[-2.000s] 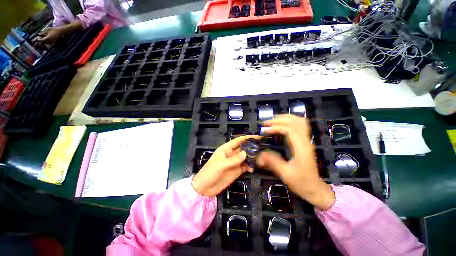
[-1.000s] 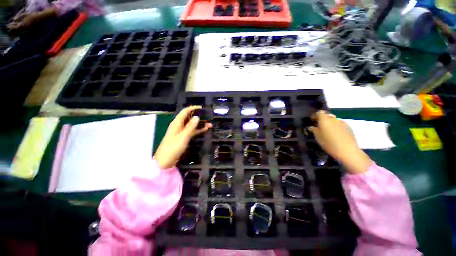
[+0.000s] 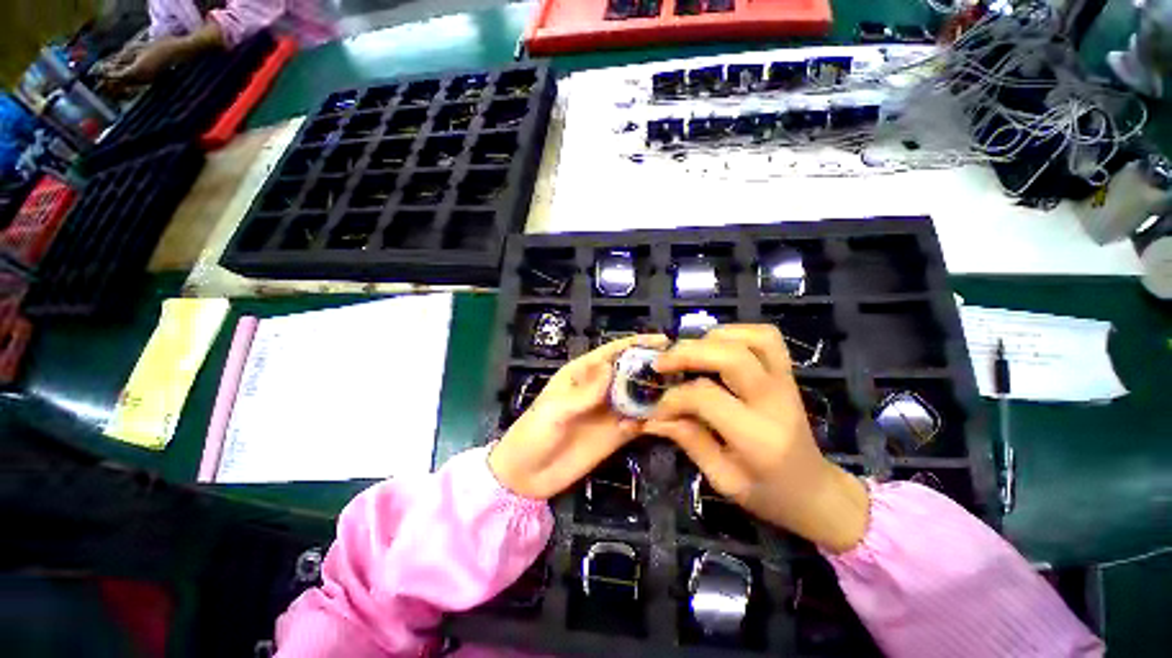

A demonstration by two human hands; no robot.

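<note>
My left hand (image 3: 566,418) holds a small round watch-like unit (image 3: 636,382) with a pale, bright rim and dark centre over the foam tray. My right hand (image 3: 758,431) touches the unit from the right with bent fingers and thumb; whether it grips the unit too is partly hidden. The black foam tray (image 3: 945,309) lies below both hands, with glossy, silver-rimmed units in many pockets. Two pockets at its upper right hold no unit. My hands hide the tray's middle.
A second foam tray (image 3: 514,193) lies upper left. A record sheet (image 3: 341,386), yellow slip (image 3: 167,373) and pen (image 3: 1003,373) flank the main tray. Units in rows (image 3: 771,125), cables (image 3: 1028,97) and a red-orange crate (image 3: 681,28) are behind. Another person's hand (image 3: 148,61) shows upper left.
A second ago my hands were apart at the main tray's two sides; now they meet over its middle with a unit. The upper-right second-row pocket, filled two seconds ago, now shows no unit.
</note>
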